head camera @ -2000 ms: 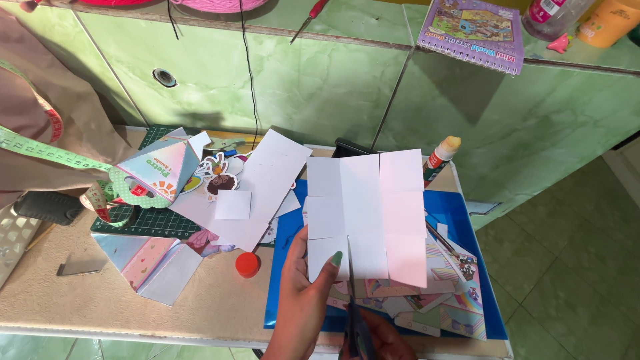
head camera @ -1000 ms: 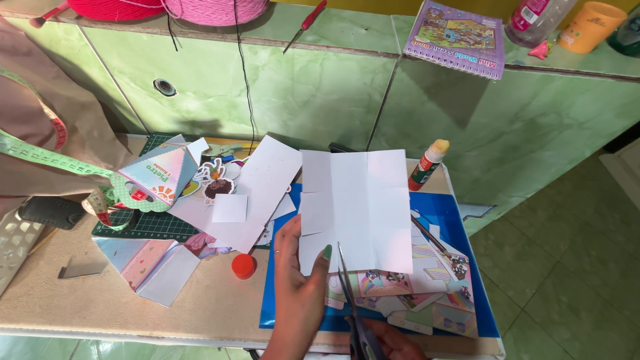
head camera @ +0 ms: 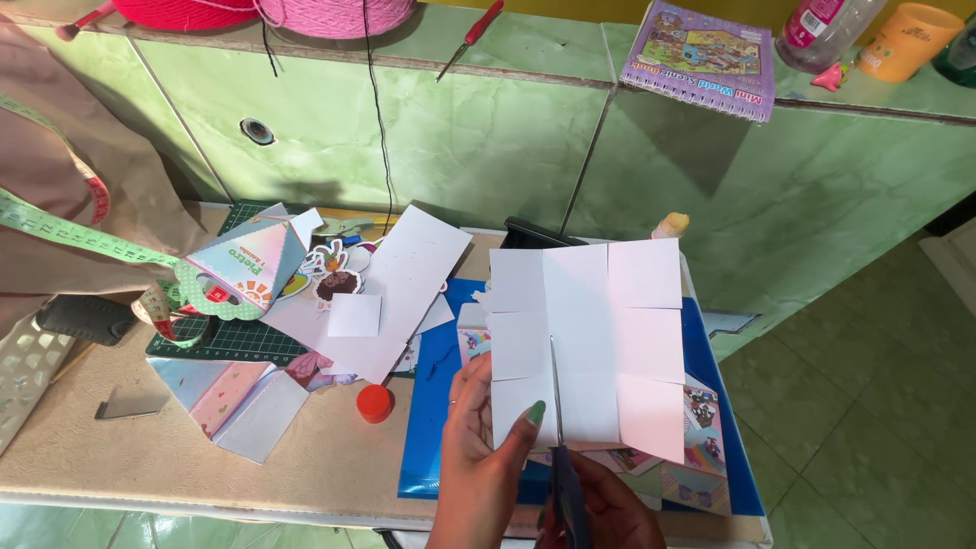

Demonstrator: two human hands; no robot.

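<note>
A white sheet of card [head camera: 583,343], creased lengthwise and slit at both side edges, is gripped at its lower left by my left hand [head camera: 496,446], the green-nailed thumb on top. My right hand [head camera: 606,503] holds dark-handled scissors [head camera: 560,465] by the handles. Their blades point up the sheet from its bottom edge, near the left crease; whether they are parted is unclear. Beneath the sheet, printed card pieces [head camera: 705,435] rest on a blue folder [head camera: 427,450]. The tip of a glue stick [head camera: 671,226] shows behind the sheet's top right corner.
Left on the table [head camera: 328,450] are a red cap [head camera: 374,403], a folded printed card [head camera: 229,404], white paper [head camera: 412,282], a green cutting mat [head camera: 244,339], a paper cone [head camera: 248,263] and a tape measure [head camera: 91,236]. A spiral notebook [head camera: 701,57] and a red-handled tool [head camera: 484,21] lie on the tiled ledge.
The scissors have shifted from the sheet's lower middle toward its left crease since two seconds ago. Both hands remain at the sheet's lower part.
</note>
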